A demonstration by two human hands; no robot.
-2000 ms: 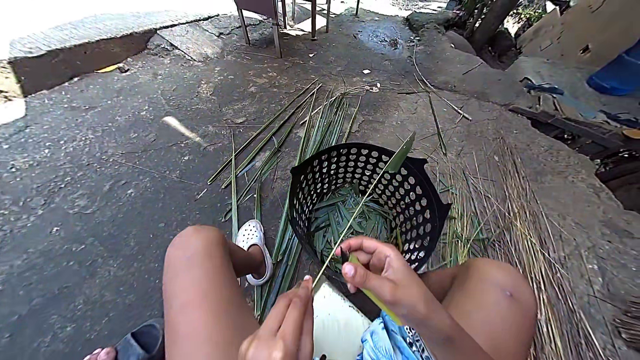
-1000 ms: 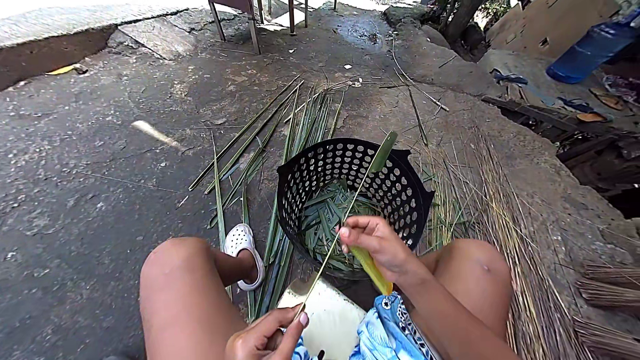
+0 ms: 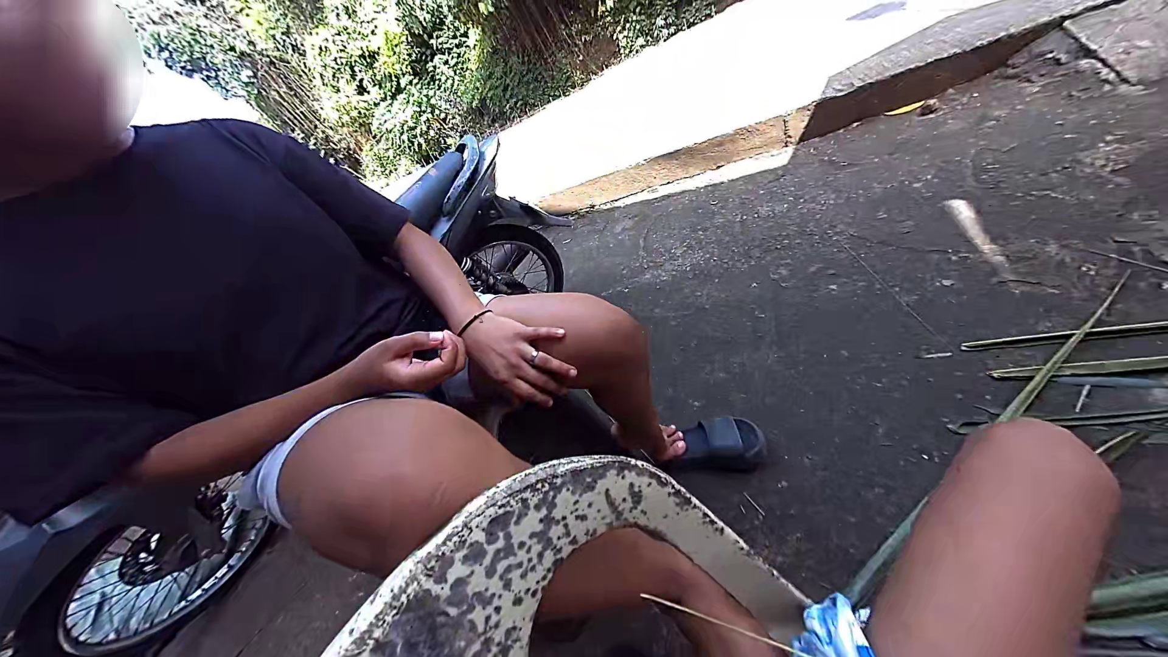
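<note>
Neither of my hands shows in the head view. A thin leaf midrib (image 3: 712,622) juts in from the bottom edge, and whatever holds it is hidden. Beside it is blue and white patterned cloth (image 3: 835,628), with my bare knee (image 3: 1004,538) to its right. Long green palm leaf strips (image 3: 1063,360) lie on the ground at the right.
A mottled white plastic chair armrest (image 3: 566,488) curves across the bottom. Left of it sits another person in a dark shirt (image 3: 201,274), hands near their lap. Behind are a motorcycle (image 3: 452,196) and a concrete ledge (image 3: 675,160). A dark slide sandal (image 3: 725,443) is on that person's foot.
The view has swung far left to the seated person. My hands, which held a midrib and a green leaf strip over the black perforated basket, have left the view, as has the basket.
</note>
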